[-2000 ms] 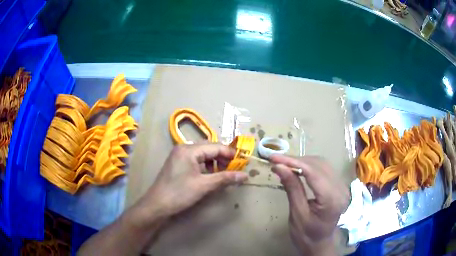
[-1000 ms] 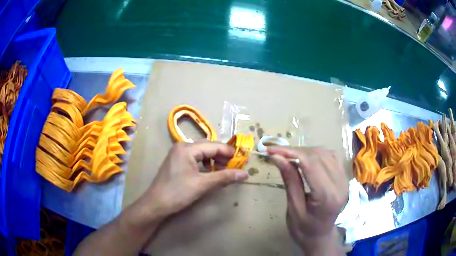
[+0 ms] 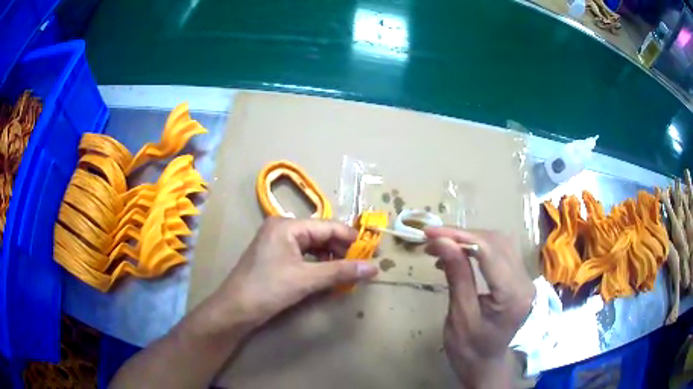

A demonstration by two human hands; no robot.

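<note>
My left hand (image 3: pixel 296 262) holds an orange oval ring (image 3: pixel 368 237) edge-up between thumb and fingers, over the middle of the board. The fingers hide part of the ring. My right hand (image 3: pixel 482 289) grips a thin pale glue stick (image 3: pixel 403 234) like a pencil, its tip at the ring's upper outer side. A small white cup (image 3: pixel 416 225) with darker liquid sits on the board just behind the stick. Another orange oval ring (image 3: pixel 292 190) lies on the board behind my left hand.
Joined orange ring-and-tail parts (image 3: pixel 125 213) lie in a row at left, beside a blue bin (image 3: pixel 49 205). Orange wavy tails (image 3: pixel 608 243) are heaped at right, near a white bottle (image 3: pixel 568 161) and tan parts (image 3: pixel 676 235). A green surface (image 3: pixel 304 45) runs behind the tan board (image 3: pixel 289 334).
The held ring has tilted and turned slightly in my left hand. My right hand has moved a little right and down with the stick, and more of the white cup shows.
</note>
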